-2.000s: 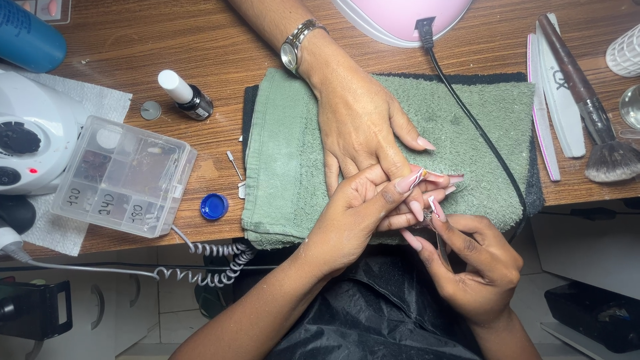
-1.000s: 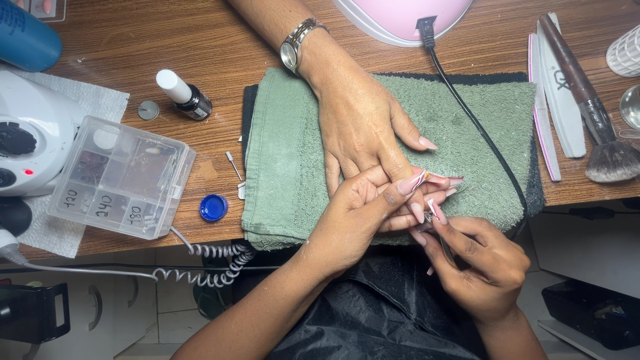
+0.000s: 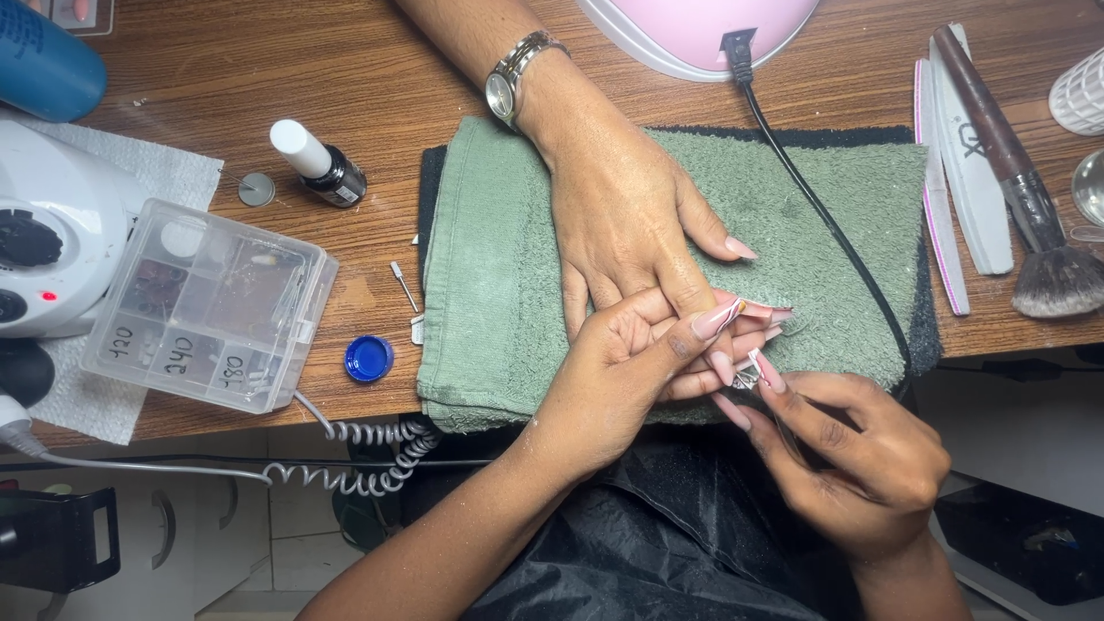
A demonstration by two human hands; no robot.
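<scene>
Another person's hand (image 3: 617, 207), with a metal wristwatch (image 3: 517, 78), rests palm down on a folded green towel (image 3: 492, 285). My left hand (image 3: 617, 371) holds a finger of that hand between its thumb and fingers, near the towel's front edge. Just right of it, my right hand (image 3: 849, 448) grips a slim metal tool (image 3: 746, 379), its head close to the held fingers. The tool's exact kind is partly hidden by my fingers. Pink nails with white and dark line patterns show on my thumb and index finger.
Left stand a white nail drill unit (image 3: 60, 224), a clear compartment box (image 3: 216, 302), a polish bottle (image 3: 319, 164) and a blue cap (image 3: 368, 359). A pink lamp (image 3: 699, 26) trails a black cable (image 3: 828, 216) over the towel. Nail files (image 3: 970, 172) and a powder brush (image 3: 1026, 198) lie right.
My right hand has shifted slightly and its fingers have changed their hold on the metal tool. My left hand and the other person's hand stay nearly where they were.
</scene>
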